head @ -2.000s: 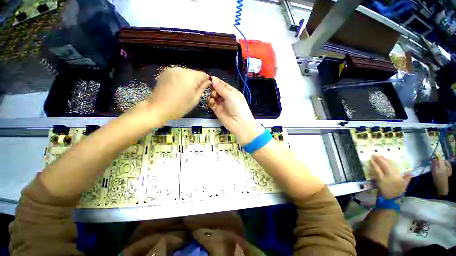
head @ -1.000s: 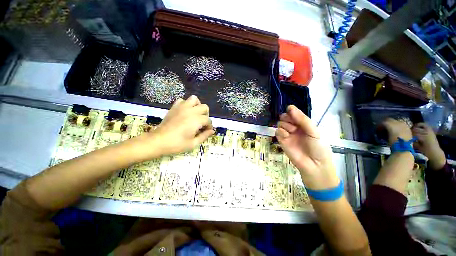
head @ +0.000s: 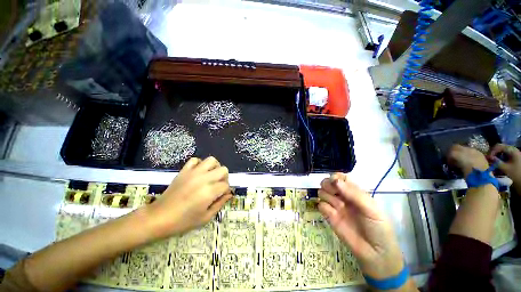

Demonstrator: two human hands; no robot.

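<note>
The cream-yellow circuit board panel [head: 237, 236] lies on the track in front of me, with black blocks along its far edge. My left hand [head: 191, 197] is over the middle of the panel, palm down, fingertips pinched near the far edge. My right hand [head: 363, 228], with a blue wrist strap, is above the panel's right end, palm turned up and fingers curled. Any component in either hand's fingertips is too small to tell. The wide black tray [head: 188, 105] behind the panel holds three loose heaps of silvery components [head: 268, 145].
A small bin of components [head: 109, 137] stands left of the tray and a dark bin [head: 331, 145] right of it, below a red container [head: 337, 91]. A blue coiled cord [head: 412, 63] hangs at right. A neighbour's hands [head: 468, 159] work at another tray. A dark plastic bag [head: 117, 51] stands far left.
Since the earliest frame, my hands have parted from over the tray and come down to the panel, the left at its middle, the right further right. The view has shifted too.
</note>
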